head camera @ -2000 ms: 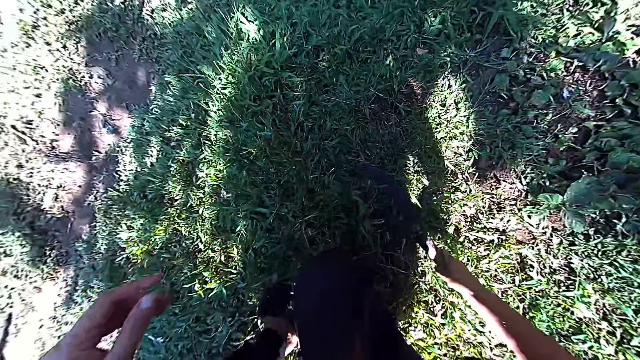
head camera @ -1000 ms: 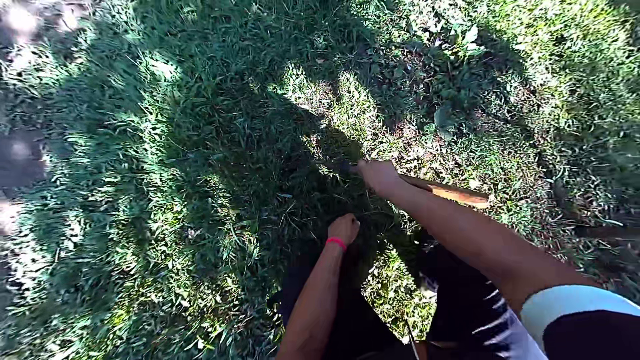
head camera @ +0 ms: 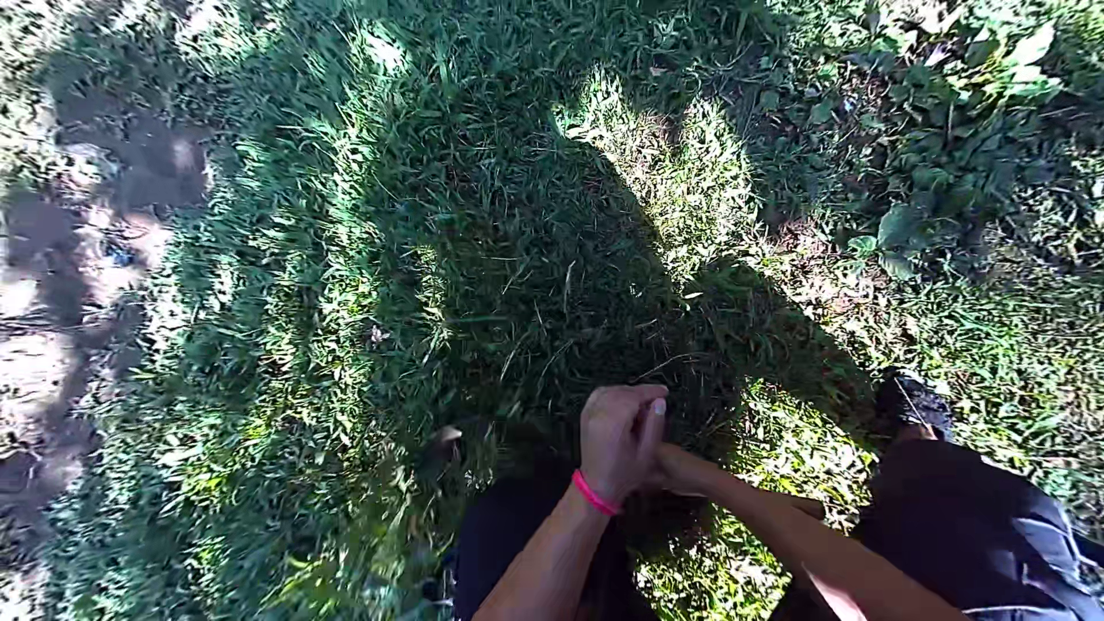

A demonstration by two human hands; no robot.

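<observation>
My left hand (head camera: pixel 617 440), with a pink band at the wrist, is low in the middle of the head view, its fingers curled and its thumb along them. Whether something is inside it cannot be told. Just right of it and partly behind it is my right hand (head camera: pixel 677 470), closed around a wooden-handled tool. A short piece of the wooden handle (head camera: pixel 809 506) shows beyond the right forearm. The tool's working end is hidden by the hands and dark shade. Long grass (head camera: pixel 552 319) lies ahead of both hands.
My dark-clothed leg (head camera: pixel 975 517) and shoe (head camera: pixel 914 404) are at the lower right, the other knee (head camera: pixel 509 535) below my left hand. A bare dirt patch (head camera: pixel 147 164) lies at the left. Broad-leaved plants (head camera: pixel 940 164) grow at the upper right.
My left hand has come in from the lower left, where it was two seconds ago, and is now against my right hand. The wooden handle, plainly seen a second ago, is now mostly covered.
</observation>
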